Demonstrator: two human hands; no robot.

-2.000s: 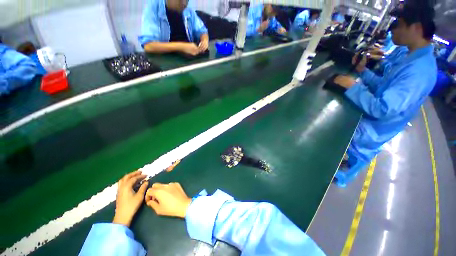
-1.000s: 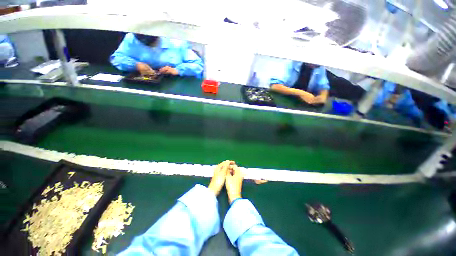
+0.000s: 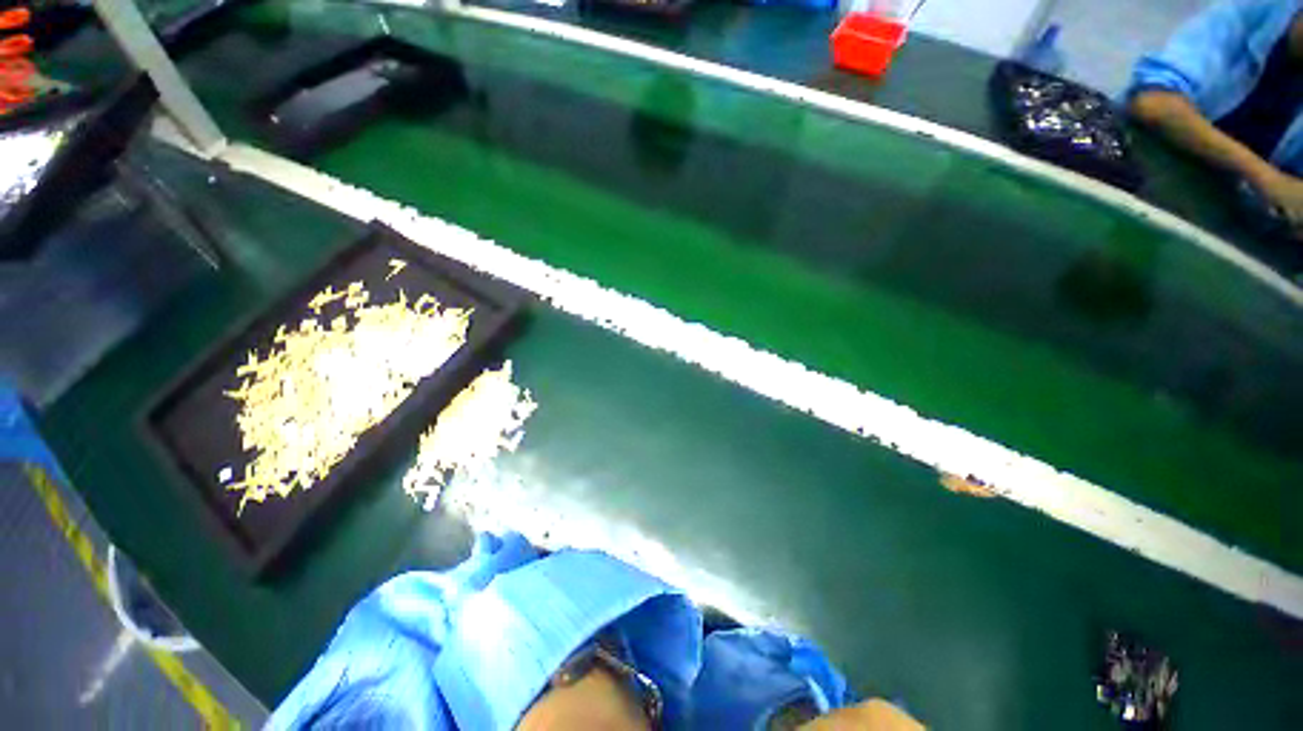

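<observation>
My left hand (image 3: 589,706) is cut off by the bottom edge; only the wrist with a dark bracelet shows below the blue sleeve. My right hand (image 3: 863,717) is also cut off there, close to the left one. The fingers of both, and anything in them, are out of the picture. A black rimmed tray (image 3: 193,464) full of cream-yellow slivers (image 3: 322,393) lies to the left. A small heap of loose pale strips (image 3: 475,429) lies just right of it. A small dark glittering pile (image 3: 1137,680) is at the lower right.
A worn white rail (image 3: 800,383) separates the bench from the green belt (image 3: 857,271). A black tray (image 3: 357,97) is on the belt. A dark-framed unit (image 3: 72,164) stands at the left. Across are a red box (image 3: 867,46), a black tray of parts (image 3: 1065,122) and a person's arm (image 3: 1200,129).
The view has swung left and down, bringing the sliver tray nearer the middle. My hands, earlier together at the rail, are now mostly below the bottom edge.
</observation>
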